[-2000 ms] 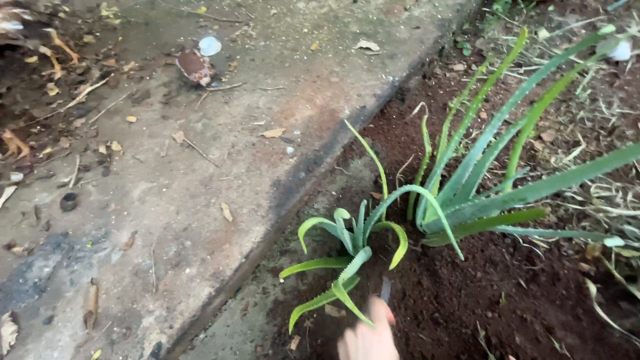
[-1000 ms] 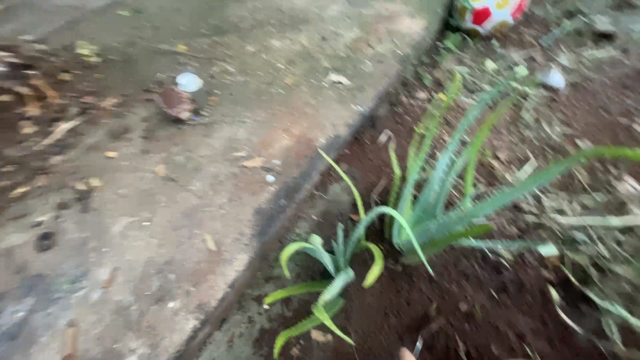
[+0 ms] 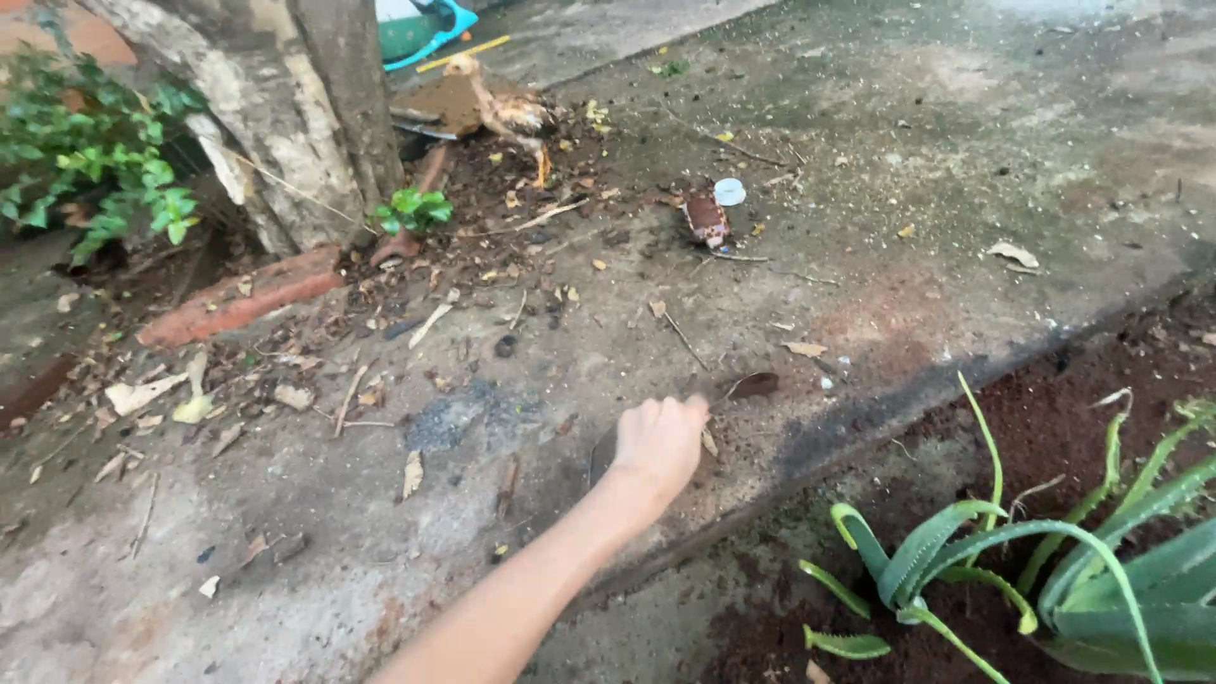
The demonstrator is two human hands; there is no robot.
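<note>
My left hand [image 3: 657,442] reaches in from the bottom of the view over the concrete slab, its fingers closed on a small spoon-like scoop [image 3: 750,386]. The scoop's end points right and looks dark, as if with soil on it; its exact shape is blurred. Most of the handle is hidden in the fist. At lower right, a small aloe plant [image 3: 917,570] and a larger aloe plant [image 3: 1130,589] stand in reddish-brown soil [image 3: 1064,418] beside the slab. My right hand is out of view.
A young chicken [image 3: 513,112] stands by the tree trunk [image 3: 318,114]. A soil-covered wrapper or small container [image 3: 706,218] lies beside a white round lid [image 3: 730,192]. Red brick edging [image 3: 242,294], twigs and dry leaves lie left. The slab edge [image 3: 817,484] runs diagonally.
Two seconds ago a hand was low beside the small aloe; now my left hand is over the slab with the scoop. The view has swung left.
</note>
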